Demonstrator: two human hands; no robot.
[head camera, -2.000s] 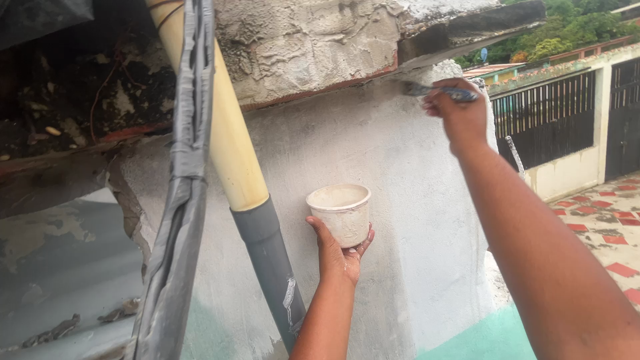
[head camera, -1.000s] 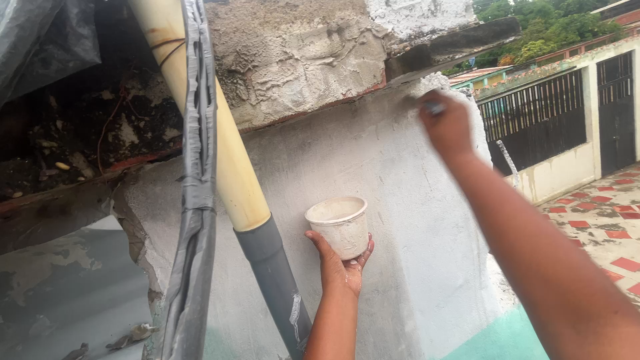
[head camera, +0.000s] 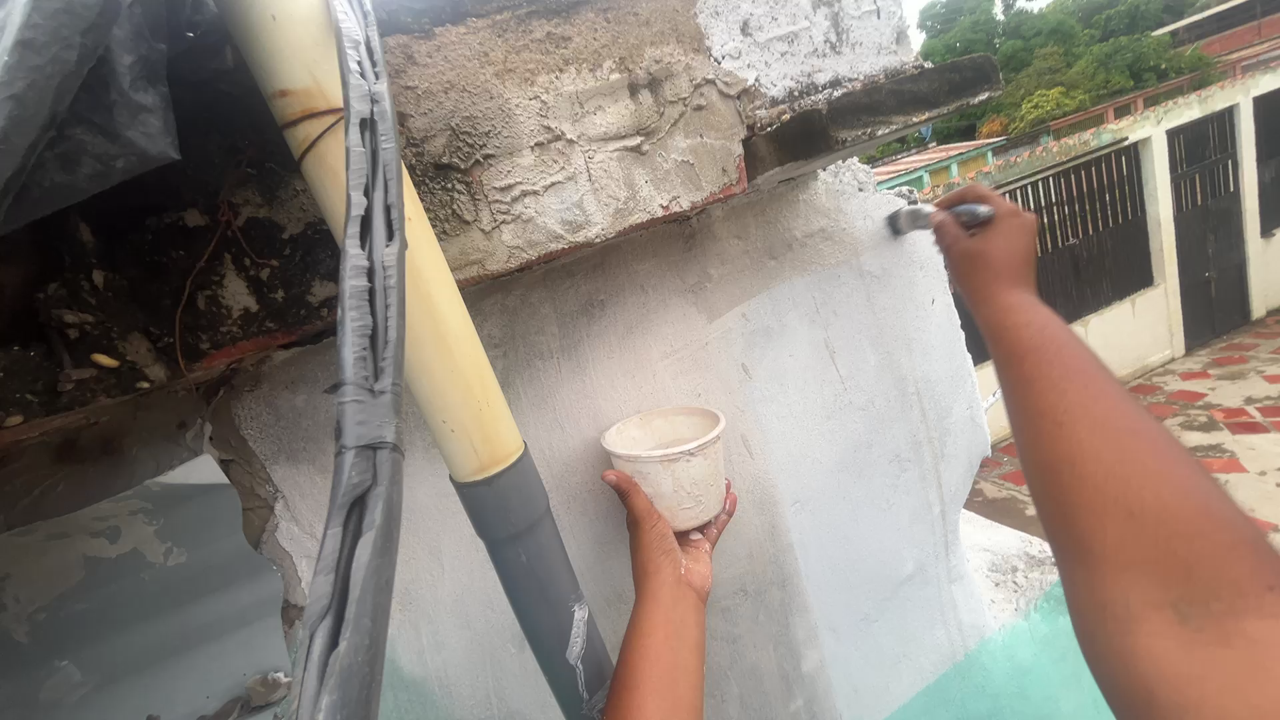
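My left hand (head camera: 680, 550) holds a small white plastic tub (head camera: 675, 475) from below, its fingers around the base; whitish smears coat the tub and my fingertips. What the tub contains is hard to make out. In my right hand (head camera: 985, 240) is a paintbrush (head camera: 925, 217), gripped by its dark handle. Its blurred bristles point left, at the upper right part of the rough wall (head camera: 860, 400), close to the wall's broken edge. The wall is grey and whitish, with green paint low down.
A cream pipe (head camera: 440, 330) with a grey lower section (head camera: 530, 570) slants down left of the tub. Grey-wrapped cabling (head camera: 365, 420) hangs before it. A rough concrete ledge (head camera: 590, 130) juts out above the wall. Beyond the wall's right edge are a barred fence (head camera: 1090, 225) and a tiled pavement (head camera: 1200, 410).
The right hand with the brush has moved right along the top of the wall, from under the ledge toward the broken edge. The left hand still holds the tub.
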